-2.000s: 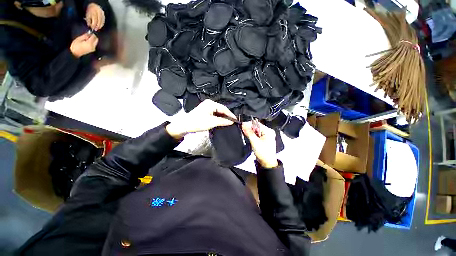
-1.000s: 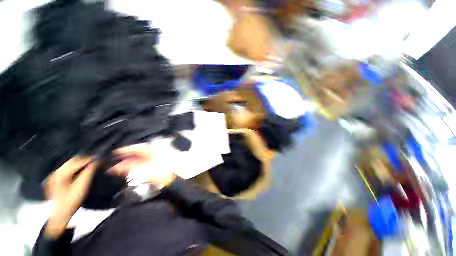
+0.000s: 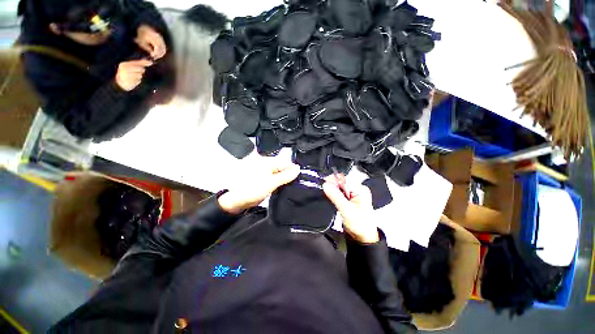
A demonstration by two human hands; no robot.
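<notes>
A black fabric pouch [image 3: 303,209] with pale edge lines is held in front of my chest at the table's near edge. My left hand [image 3: 258,187] pinches its upper left edge. My right hand [image 3: 352,207] is at its upper right edge, with a thin, reddish tool [image 3: 340,181] in the fingers, probably small snips; whether its blades are open I cannot tell. A large heap of black pouches [image 3: 326,78] lies just beyond my hands.
White sheets [image 3: 417,205] lie at the right, with separate black pieces [image 3: 378,192] on them. A coworker [image 3: 85,72] is at the upper left. Cartons [image 3: 75,222] stand on both sides, blue crates [image 3: 569,241] and a bundle of brown strips [image 3: 554,88] at right.
The view swung to the right with blur, then came back to the heap. The pouch now lies flatter between my hands, with a pale line along its top edge showing.
</notes>
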